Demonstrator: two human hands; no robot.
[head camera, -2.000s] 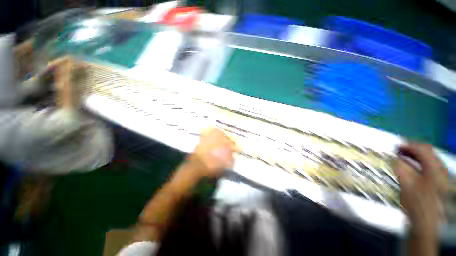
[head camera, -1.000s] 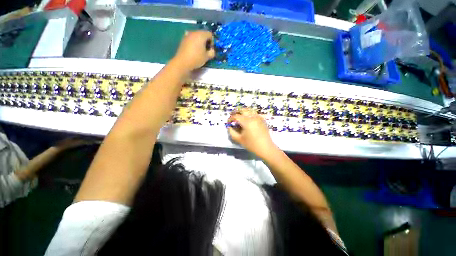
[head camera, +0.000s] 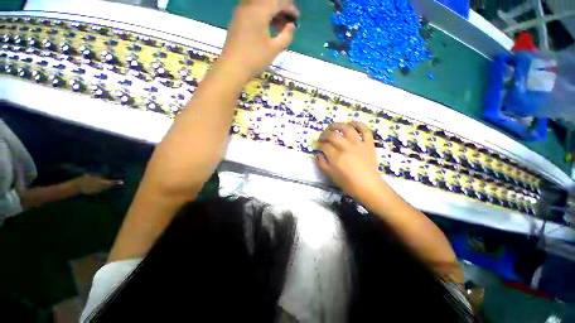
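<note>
My left hand (head camera: 255, 36) is at the top, over the far rail and green mat, with a small dark component (head camera: 290, 14) between thumb and fingertips. My right hand (head camera: 350, 152) lies over the near side of the circuit board panel (head camera: 277, 113), fingers curled down; whether it holds a part is hidden. The panel carries rows of small dark and silver-topped parts. A heap of blue components (head camera: 384, 38) lies loose on the mat, right of my left hand, with some black components around its edges.
White conveyor rails run along the far side (head camera: 353, 88) and near side (head camera: 277, 158). A small blue bin with a clear plastic bag (head camera: 514, 94) stands at the far right. Another person's hand (head camera: 94, 183) shows at the lower left, below the line.
The view has turned and shifted since one second ago. My left hand has moved from the heap's left edge to farther left of it. My right hand remains over the panel.
</note>
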